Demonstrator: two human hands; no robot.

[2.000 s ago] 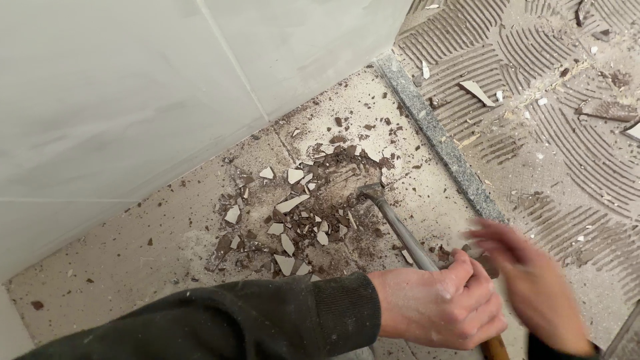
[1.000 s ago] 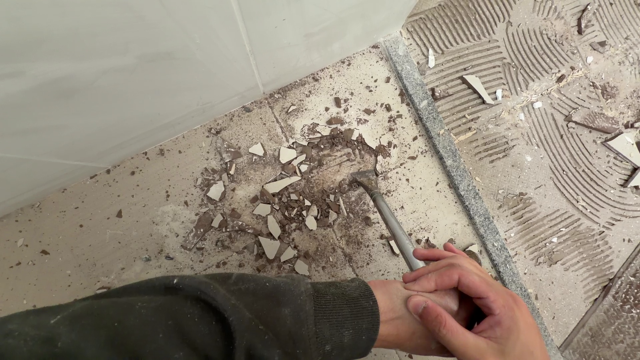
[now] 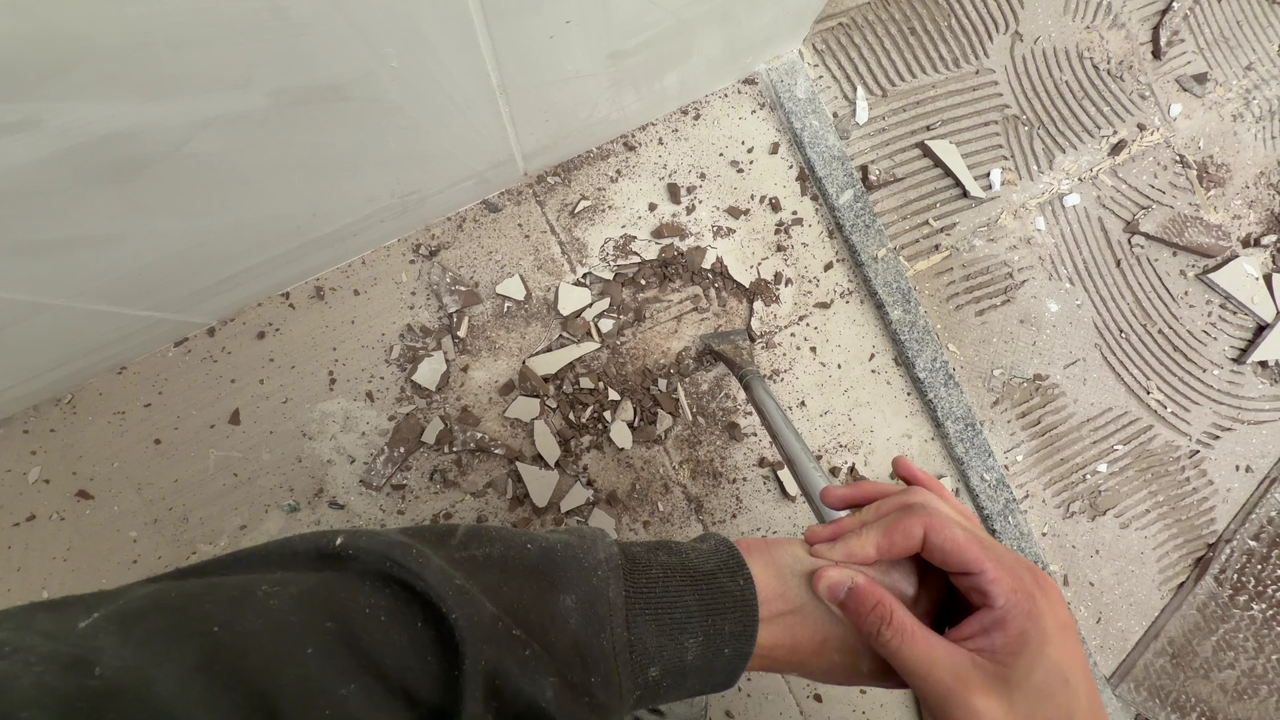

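Note:
A hand tool with a metal shaft and a flat head (image 3: 790,430), perhaps a hammer, reaches down to the broken floor tile. Its head rests at the edge of a chipped-out hollow, and the handle end is hidden under my hands. My left hand (image 3: 835,610), in a dark ribbed sleeve, is wrapped around the handle; its fingers are mostly covered. Over it lies my right hand (image 3: 975,590), clasping the back of the left hand and wrist. White and brown tile shards (image 3: 560,358) are strewn left of the tool head.
A pale tiled wall (image 3: 250,130) rises at the upper left. A grey granite strip (image 3: 880,270) runs diagonally beside the work spot. Beyond it lies ridged adhesive (image 3: 1130,310) with loose tile pieces (image 3: 955,168). A textured panel (image 3: 1220,620) shows at the lower right.
My right hand, blurred and apart from the left two seconds ago, has come over my left hand and clasped it. The tool head remains by the hollow.

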